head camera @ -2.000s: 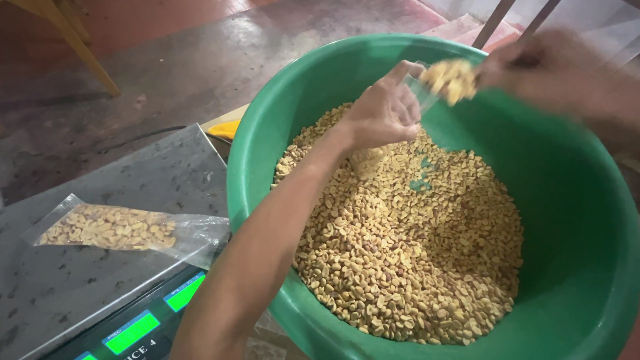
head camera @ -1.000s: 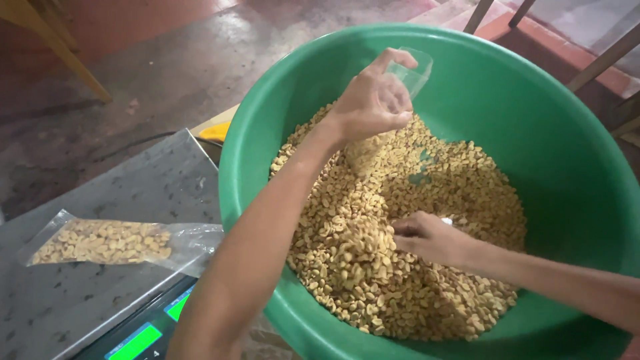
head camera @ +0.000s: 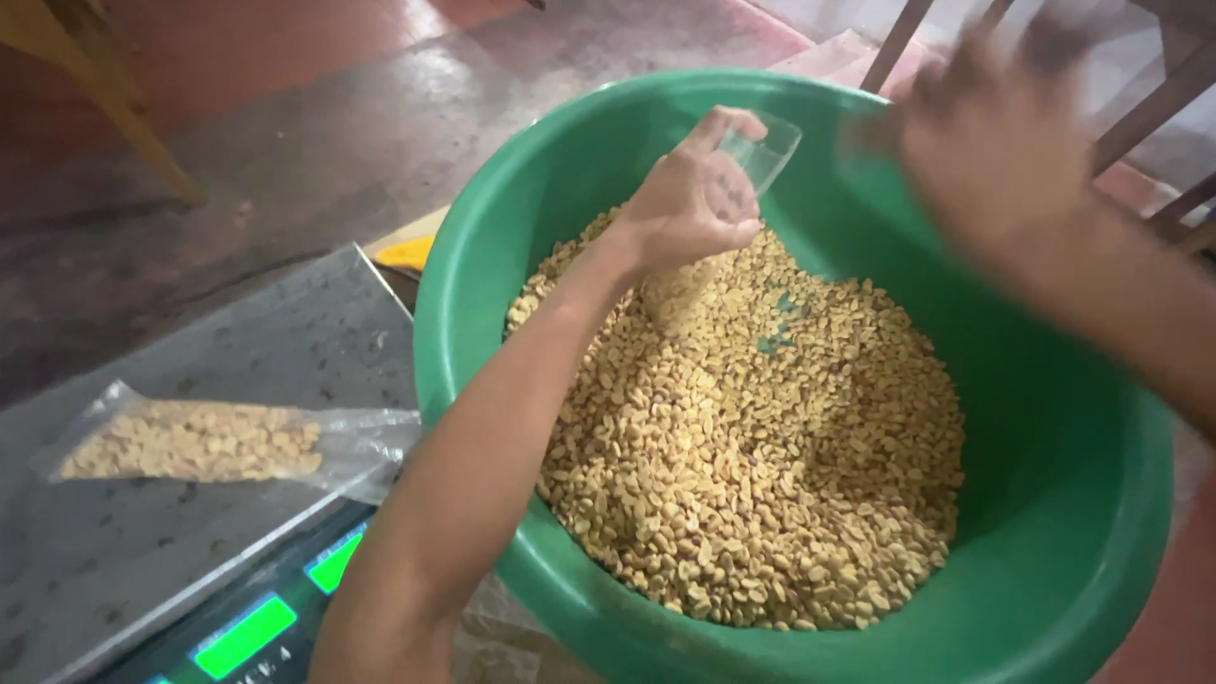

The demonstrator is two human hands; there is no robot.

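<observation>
My left hand (head camera: 698, 195) grips the mouth of a clear plastic bag (head camera: 771, 152) over the far part of a green plastic basin (head camera: 1064, 532). Below the hand, the bag's lower part hangs in front of a heap of shelled, split peanuts (head camera: 741, 456), with some peanuts seemingly inside. My right hand (head camera: 997, 142) is raised over the basin's far right rim and blurred; whether it holds anything cannot be made out. A clear bag partly filled with peanuts (head camera: 195, 440) lies on the scale's metal platform (head camera: 228, 332) at the left.
The digital scale's panel with lit green displays (head camera: 245, 636) is at the lower left, partly behind my left forearm. A yellow object (head camera: 407, 253) shows beside the basin rim. Wooden legs (head camera: 898, 43) stand at the upper right, and a wooden piece of furniture (head camera: 114, 104) at the upper left.
My right hand was in the peanuts one second ago and is now up at the basin's far right rim. My left hand has stayed at the bag's mouth.
</observation>
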